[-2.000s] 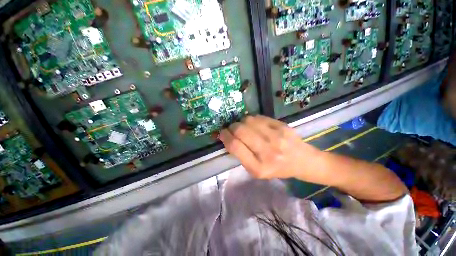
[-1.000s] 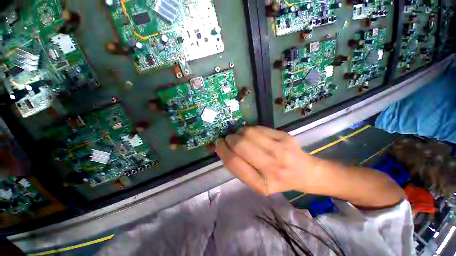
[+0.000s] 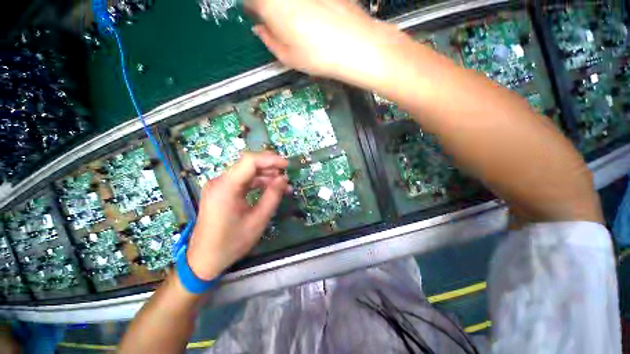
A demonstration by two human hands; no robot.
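Four green circuit boards sit in the grey-green carrier in front of me. My left hand, with a blue wrist strap, is over the carrier's lower left board and hides most of it. Its thumb and fingertips are close together beside the lower right board; whether they pinch a small part cannot be told. My right hand reaches across the carrier to the bench at the top edge, beside a pale component heap. It is blurred, and whether its fingers hold anything is unclear.
A blue cord runs from the strap across the rail and green mat. A dark component heap lies at far left. More carriers with boards stand on both sides. The near pale rail runs before my body.
My right hand has left the lower right board's near edge and moved up to the bench. My left hand has come into view. The view has shifted to show the bench and heaps.
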